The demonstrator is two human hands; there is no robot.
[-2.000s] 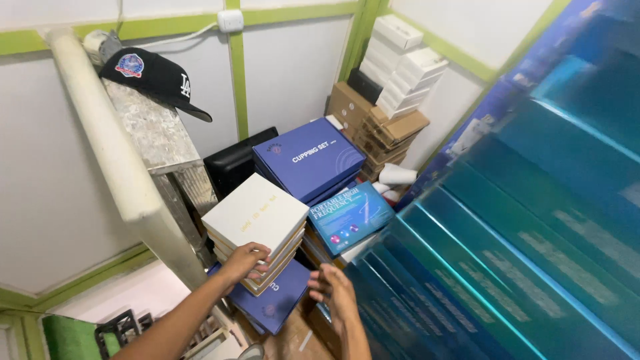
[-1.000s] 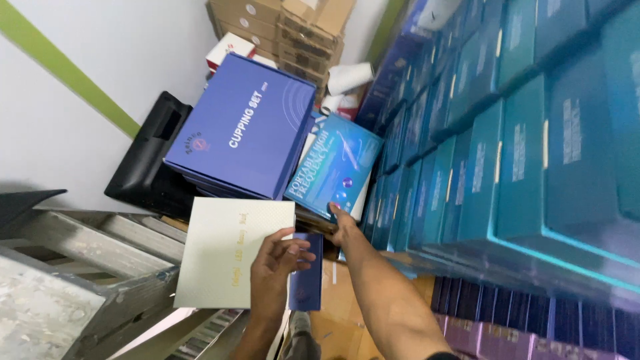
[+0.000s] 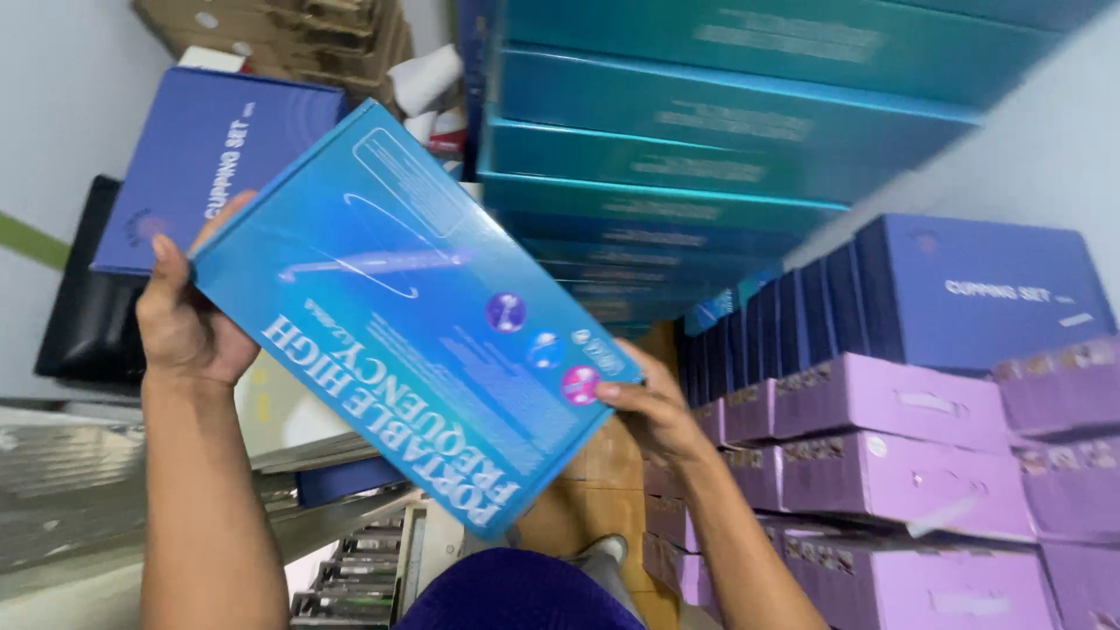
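Note:
A blue printed cardboard box of a portable high frequency device [image 3: 420,324] is held up, tilted, in front of me. My left hand [image 3: 192,306] grips its left end, thumb at the corner and fingers partly behind it. My right hand [image 3: 652,402] holds the opposite lower right corner, thumb on the printed face. Behind my left hand lies a dark blue cupping set box [image 3: 219,166]. A white box with gold lettering [image 3: 284,407] is partly hidden beneath the held box and my left arm.
Teal boxes [image 3: 647,157] are stacked high ahead. At the right stand blue cupping set boxes [image 3: 989,289] and purple cartons [image 3: 927,477] with handles. Brown cardboard boxes [image 3: 289,35] are at the upper left, a black padded object [image 3: 83,297] below them. A metal ladder [image 3: 70,499] is at the lower left.
The blue high frequency box, lying beside the cupping set box before, is now lifted in both hands. My left hand has left the white box. The view has turned right.

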